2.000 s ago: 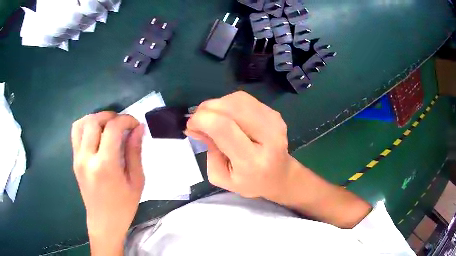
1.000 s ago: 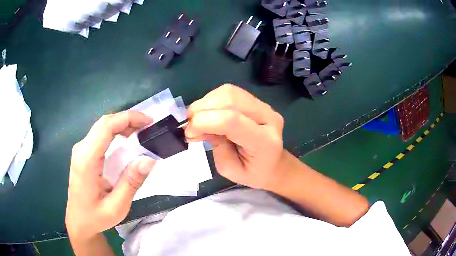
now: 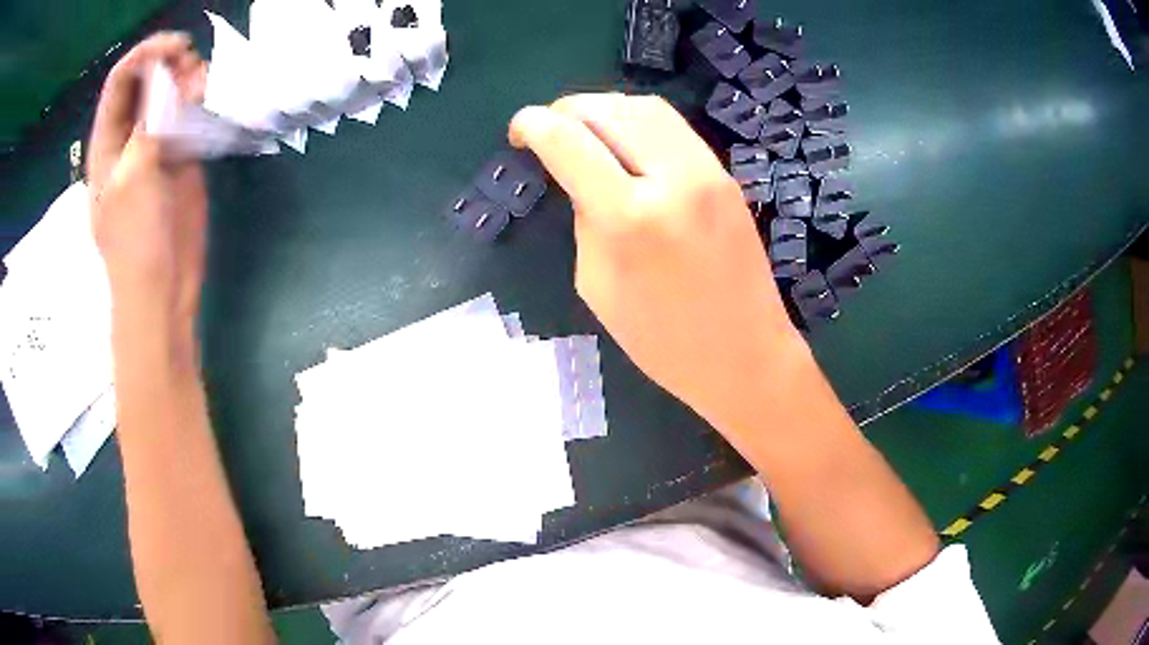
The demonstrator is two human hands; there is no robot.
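My left hand is at the upper left, blurred, with a white bag in its fingers at the left end of the rows of bagged adapters. Dark adapters show at the mouths of two of those pouches. My right hand is over the mat, its fingertips just above a small group of black power adapters; whether it touches one is hidden. A fanned stack of flat white bags lies in front of me, with greyish strip edges at its right side.
Many upright black adapters cluster beyond and right of my right hand, with one lying at the top. More white bags lie at far left. A red-brown basket and blue stand are beyond the bench's right edge.
My left hand has moved from the stack to the bagged rows, carrying a white bag. My right hand has moved up and right, off the adapter it gripped. The view has shifted.
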